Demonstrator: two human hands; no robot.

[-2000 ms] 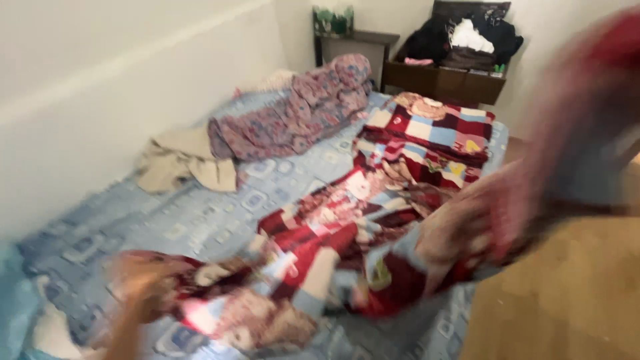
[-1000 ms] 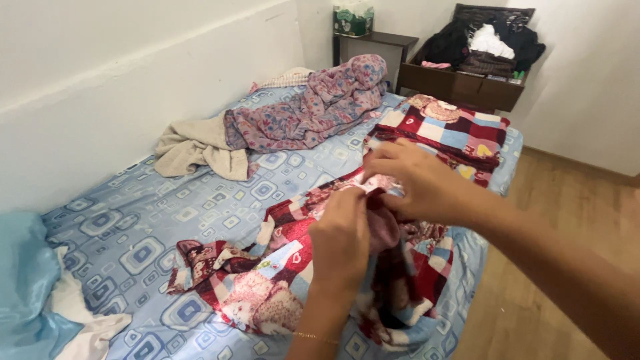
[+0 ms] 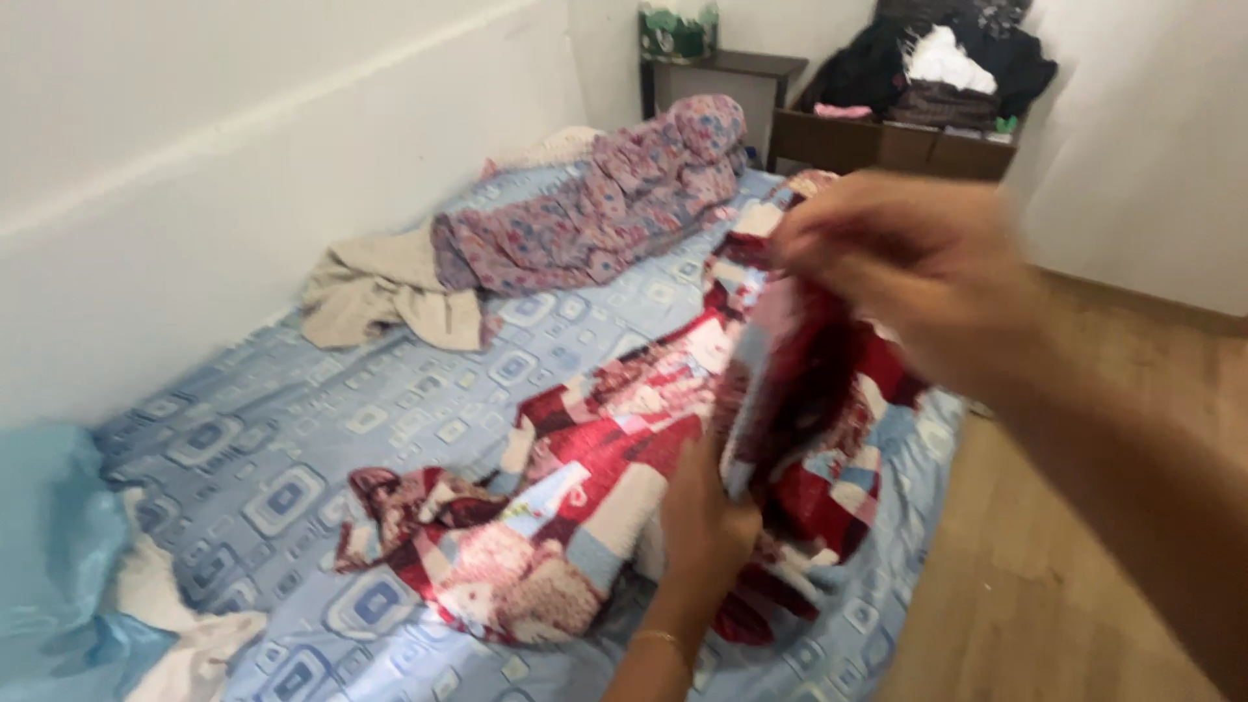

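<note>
A red, white and light blue patterned plush blanket (image 3: pixel 595 468) lies bunched on the bed, which has a blue patterned sheet (image 3: pixel 390 419). My right hand (image 3: pixel 907 263) is raised, pinching an upper part of the blanket, and motion blurs it. Lower down, my left hand (image 3: pixel 707 517) grips another fold, its fingers partly hidden by the cloth. Between the two hands a dark red section hangs stretched. The far part of the blanket runs behind my right hand toward the bed's far end.
Along the wall lie a floral cloth (image 3: pixel 595 210) and a beige cloth (image 3: pixel 390 292). A light blue satiny fabric (image 3: pixel 58 556) is at the near left. Beyond the bed stand a small dark table (image 3: pixel 741 64) and a brown box (image 3: pixel 877 141) of clothes. Wooden floor (image 3: pixel 1063 546) borders the bed.
My hands were close together at the blanket one second ago; now the right is higher and apart from the left. Two seconds ago they were spread wide with the blanket between them.
</note>
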